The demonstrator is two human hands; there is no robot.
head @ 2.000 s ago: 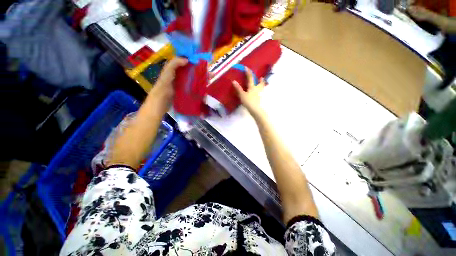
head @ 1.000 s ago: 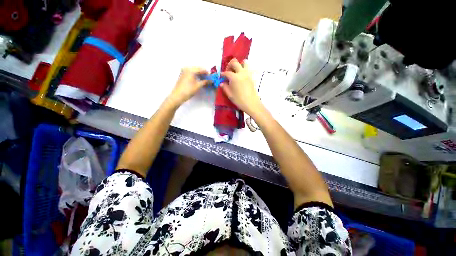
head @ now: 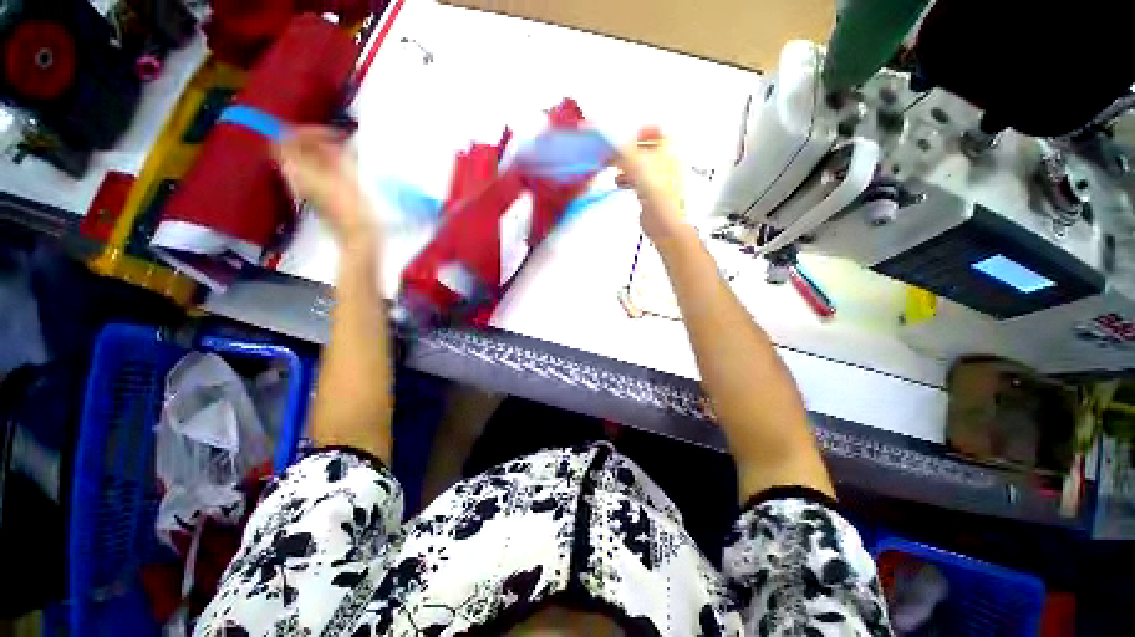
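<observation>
A small bundle of red cut pieces (head: 467,237) lies loosened and slanting on the white table, blurred. A light blue tie strip (head: 566,152) stretches from it to my right hand (head: 656,181), whose fingers are closed on its end. My left hand (head: 326,181) is blurred, beside the large red roll (head: 237,174) with its light blue band. Pale blue blur shows between my left hand and the small bundle; I cannot tell whether my left hand holds anything.
The sewing machine (head: 921,205) with a lit screen stands at the right, a red and blue-green tool (head: 812,292) near its needle area. A yellow block (head: 919,305) is at its base. Blue crates (head: 106,460) stand below the ruler-marked table edge (head: 560,373). A yellow frame (head: 131,224) lies under the roll.
My hands have moved apart from the blue knot, left hand toward the large roll, right hand rightward with the strip. The small bundle has shifted left, tilted and loosened.
</observation>
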